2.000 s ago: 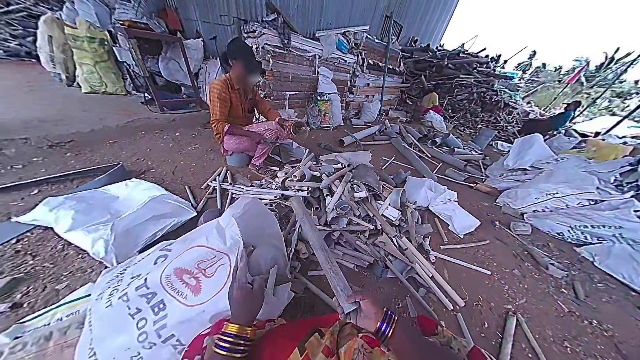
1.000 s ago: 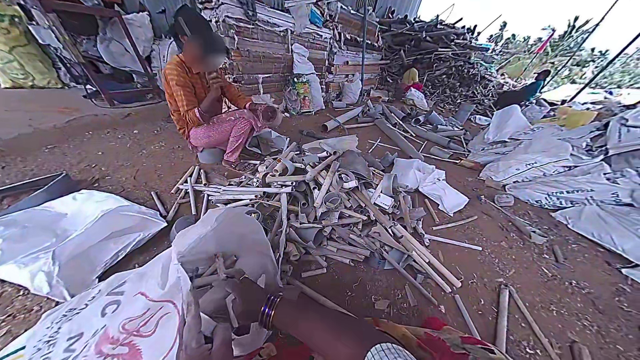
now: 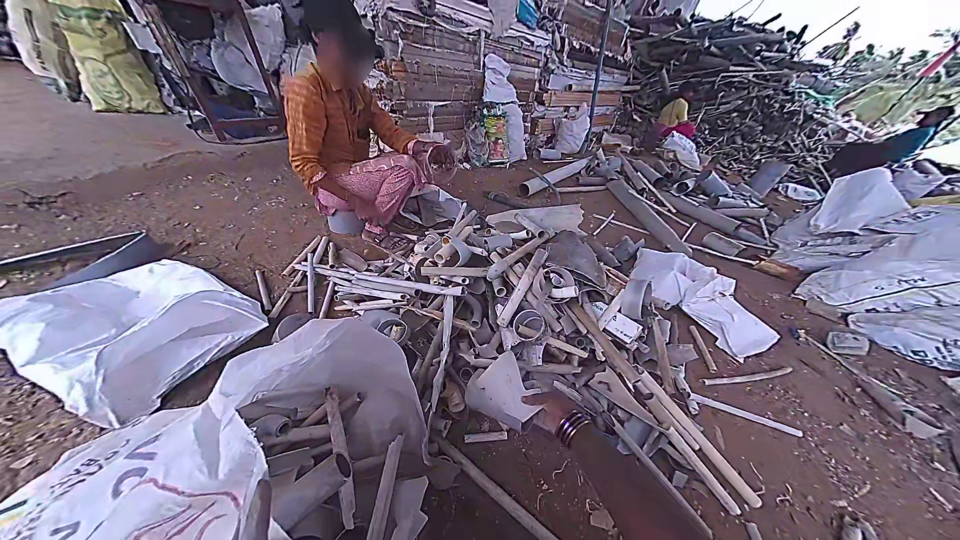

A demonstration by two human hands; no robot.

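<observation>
My right hand (image 3: 551, 412), with bangles at the wrist, reaches over the near edge of a heap of plastic pipe scraps (image 3: 517, 300). Its fingers are on a curved grey-white plastic piece (image 3: 499, 388). At the lower left, a white woven sack (image 3: 142, 472) lies with its mouth spread, and cut pipe pieces (image 3: 311, 487) fill it. Only a dark sliver, perhaps part of my left hand, shows at the sack's near edge, too little to tell what it does.
Across the heap a person in an orange shirt (image 3: 319, 127) sits low, holding a clear round object. White sheeting (image 3: 127, 330) lies at left, large pipes (image 3: 652, 217) behind the heap, filled sacks (image 3: 892, 262) at right. Long thin pipes (image 3: 697, 442) stick out towards me. Another person (image 3: 675, 112) is farther back.
My right hand has moved from the sack's mouth to the pipe heap on the right. The long grey piece at my hands two seconds ago is out of them. The view has shifted.
</observation>
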